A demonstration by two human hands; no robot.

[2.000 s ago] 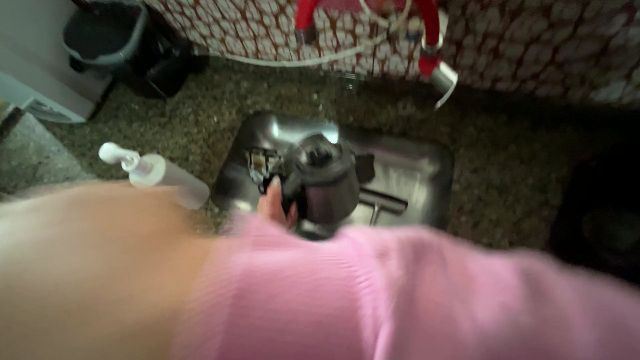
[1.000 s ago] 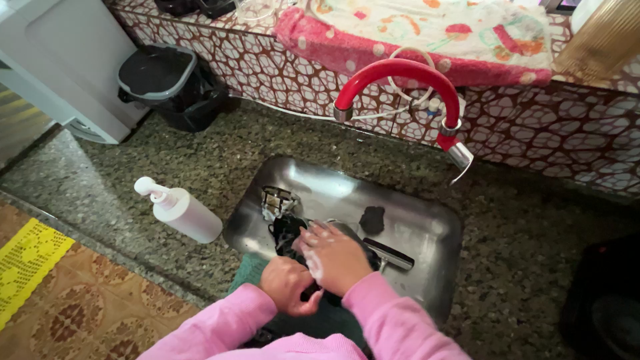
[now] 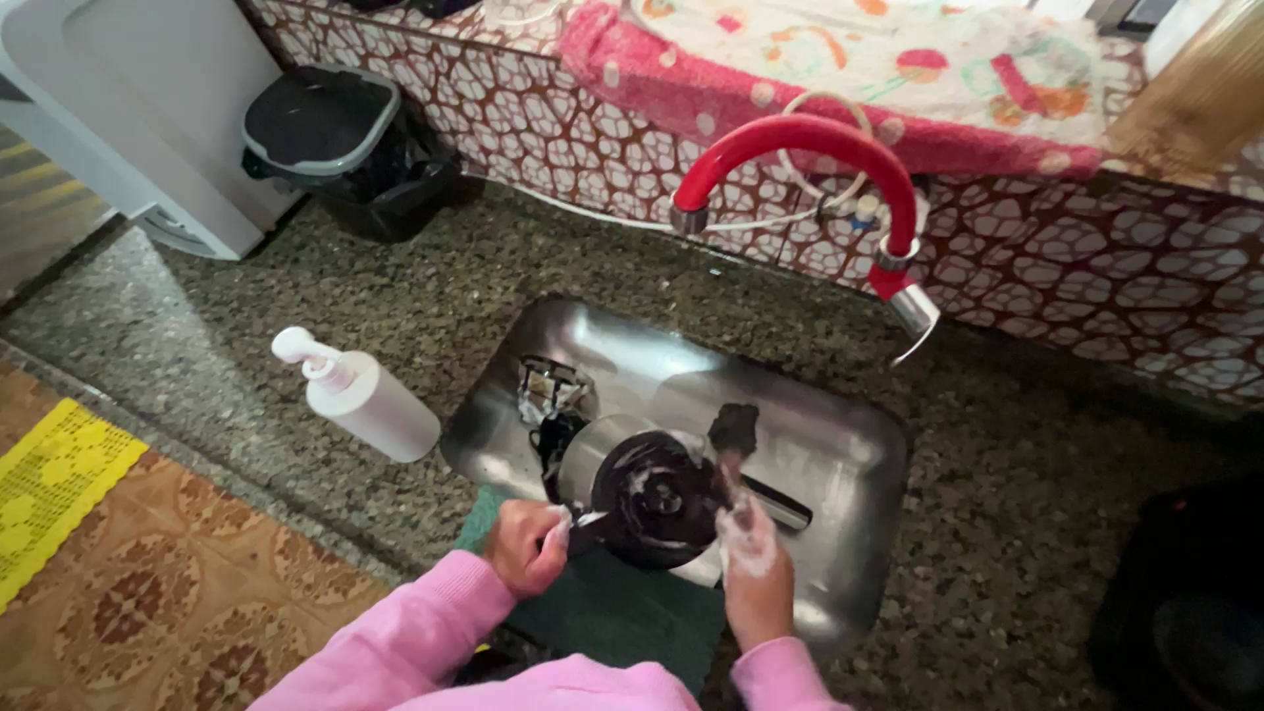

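Note:
My left hand [image 3: 530,546] is closed around the dark handle of a coffee carafe [image 3: 660,497], held tilted over the sink's near side with its dark, soapy top toward me. At the carafe's right side is my right hand [image 3: 754,553], covered in suds and somewhat blurred; whether its fingers hold anything cannot be told. A dark sponge or cloth [image 3: 734,429] lies in the steel sink [image 3: 859,494] just beyond that hand. Near the carafe's right side rests a black and silver handled item [image 3: 780,502]. A clear, soapy container [image 3: 555,390] sits at the sink's left.
A white pump bottle [image 3: 373,407] stands on the granite counter left of the sink. Above the sink's far right arches a red faucet [image 3: 800,133]. A black lidded bin [image 3: 326,128] stands at the back left. A green cloth [image 3: 622,617] hangs over the sink's near edge.
My hands were close together over the dark item a second ago; now they are apart, one at each side of the carafe. The carafe's soapy top has come into sight.

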